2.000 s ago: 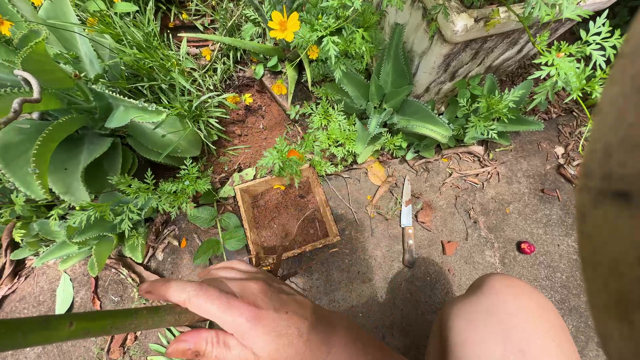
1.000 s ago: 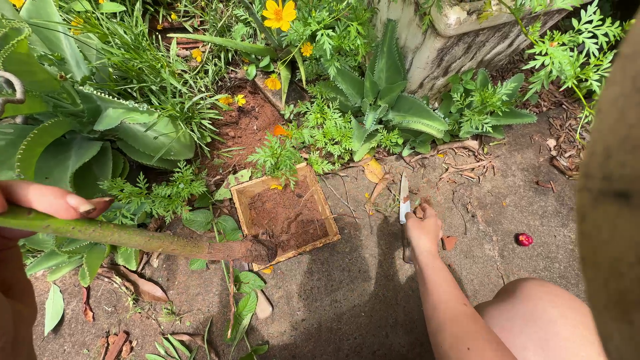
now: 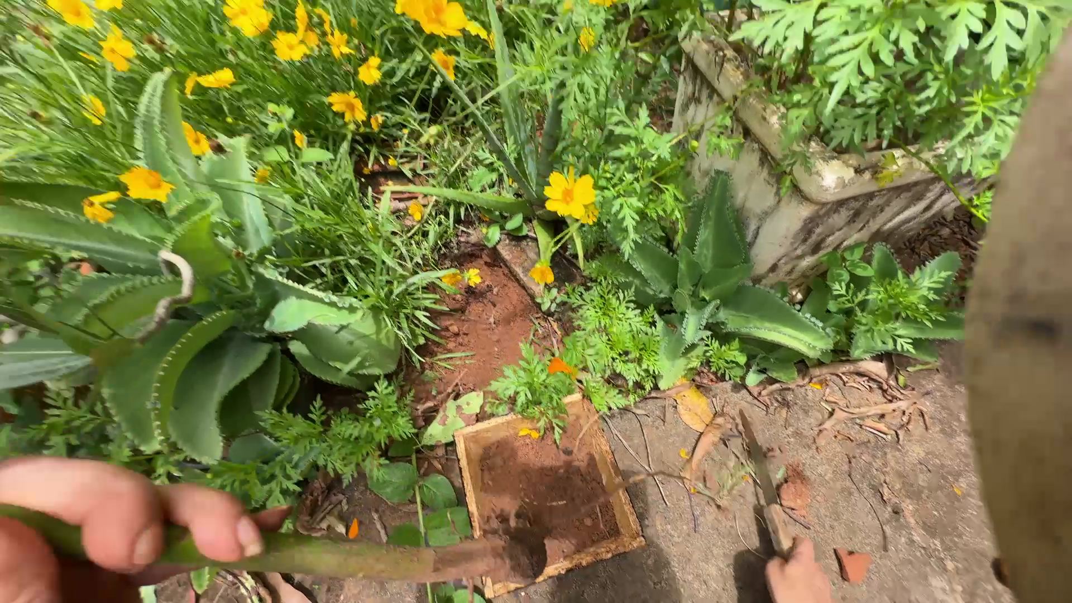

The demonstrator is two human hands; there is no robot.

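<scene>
My left hand (image 3: pixel 117 528), at the lower left, is closed around a thick green plant stem (image 3: pixel 335 554). The stem's brown end reaches over the lower left part of a square wooden box (image 3: pixel 469 481) that holds reddish-brown soil (image 3: pixel 544 477). At the bottom right my right hand (image 3: pixel 797 578) grips the wooden handle of a knife (image 3: pixel 760 469). The knife's blade points up and away, over the concrete to the right of the box. Most of my right hand is cut off by the frame's lower edge.
Broad toothed succulent leaves (image 3: pixel 218 385) and yellow flowers (image 3: pixel 570 194) fill the left and back. A weathered concrete planter (image 3: pixel 754 193) stands at the back right. Dry twigs and a terracotta shard (image 3: pixel 852 565) lie on the concrete (image 3: pixel 896 494). A blurred brownish shape (image 3: pixel 1017 335) blocks the right edge.
My right hand came to the knife lying on the concrete and now holds it raised by the handle. My left hand lifted the stem across the box. The view has shifted upward.
</scene>
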